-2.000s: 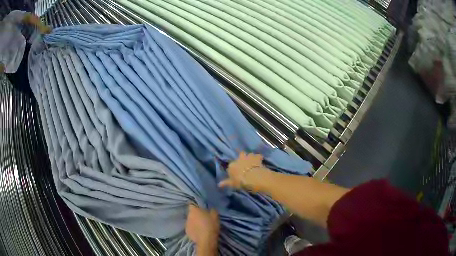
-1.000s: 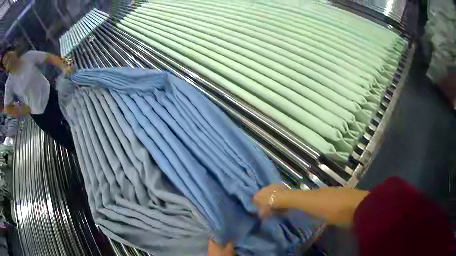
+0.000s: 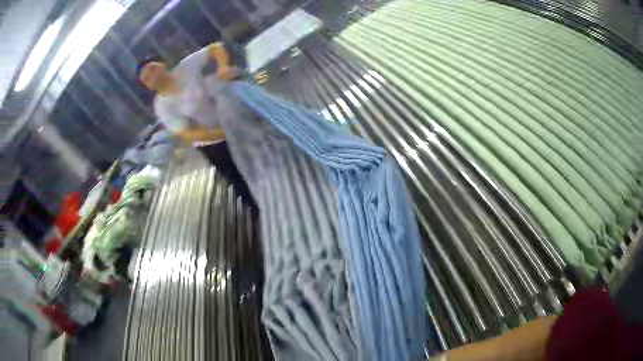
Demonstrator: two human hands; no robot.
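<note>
The blue curtain panel (image 3: 377,233) runs in deep pleats from the other person's hands at the upper left down to the bottom edge. The grey curtain panel (image 3: 299,233) lies along its left side, pleated and bunched low down. Both lie over the metal bars. One of my forearms, in a dark red sleeve, enters at the lower right; its hand is cut off by the bottom edge. My other hand is out of the picture.
The pleat-setting rack (image 3: 465,183) shows shiny bars with a green curtain panel (image 3: 522,113) across its right part. More metal bars (image 3: 176,261) stand at left. A person (image 3: 190,99) stands at the far end. Pale green cloth (image 3: 120,233) is heaped at left.
The view has swung up and left. The cloth now stretches lengthwise towards the person, with the blue panel narrower. My hands have dropped out of the picture at the bottom.
</note>
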